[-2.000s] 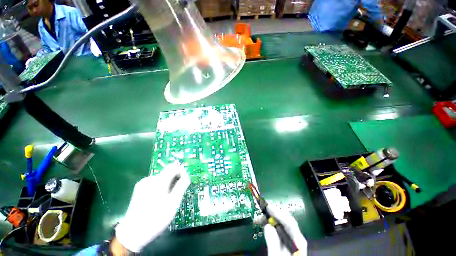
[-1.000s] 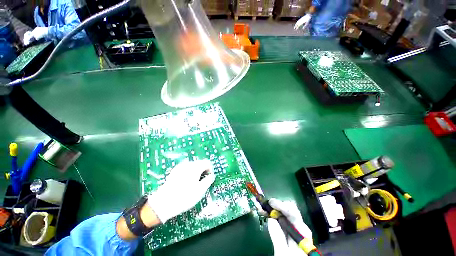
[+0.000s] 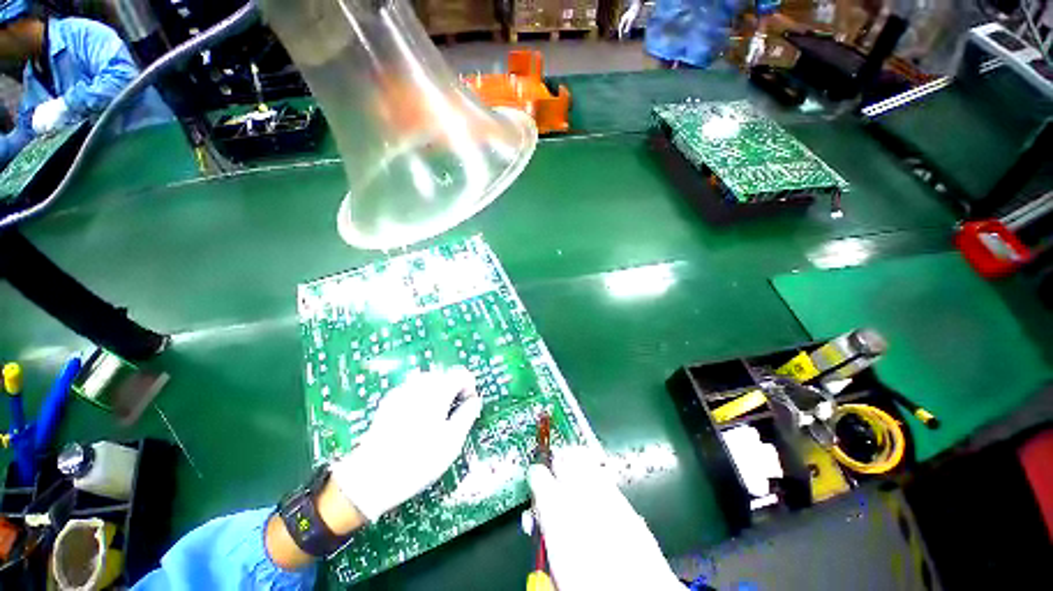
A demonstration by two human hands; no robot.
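Note:
A large green circuit board lies slightly turned on the green bench. My left hand, in a white glove, rests over the middle of the board with its fingers curled; I cannot tell if anything is between them. My right hand, also gloved, holds a soldering iron. The iron's copper-brown tip is over the board's right part, and most of its handle is hidden by the hand. A clear flared fume hood hangs above the board's far end.
A black parts tray with a yellow coil stands at right. Another tray with a white bottle stands at left, near a solder spool. Another board sits further back. People in blue smocks are beyond the bench.
My right hand and the iron have moved left, bringing the tip from the board's right edge over the board. The left hand stays over the board's middle. The whole view has shifted slightly.

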